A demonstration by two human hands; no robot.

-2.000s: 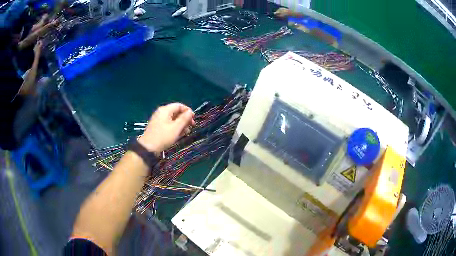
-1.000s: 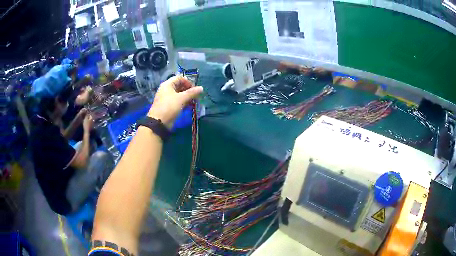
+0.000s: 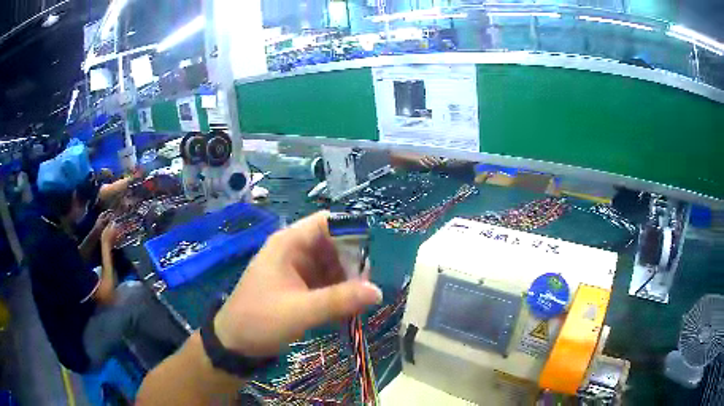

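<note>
My left hand (image 3: 278, 297), with a dark wristband, is raised near the middle and pinches the top end of a wire harness (image 3: 349, 246) between thumb and fingers. This end has a dark and blue strip over a pale part. Its red, black, white and yellow wires (image 3: 361, 357) hang down below the hand. The cream taping machine (image 3: 429, 277) stands to the right with its grey screen (image 3: 473, 313) and orange guard (image 3: 578, 339). A loose pile of unwrapped harnesses (image 3: 306, 357) lies left of the machine, partly behind my hand. My right hand is not in view.
A blue parts tray (image 3: 171, 277) lies on the mat beyond my hand. More wire bundles (image 3: 437, 210) lie behind the machine, below a green divider (image 3: 310, 109). A white desk fan (image 3: 702, 341) stands at the far right. A seated person in a blue cap (image 3: 63, 168) works at left.
My left hand has left the wire pile, lifted a harness and brought its end closer to the camera. The view has tilted up, showing more of the divider and the hall.
</note>
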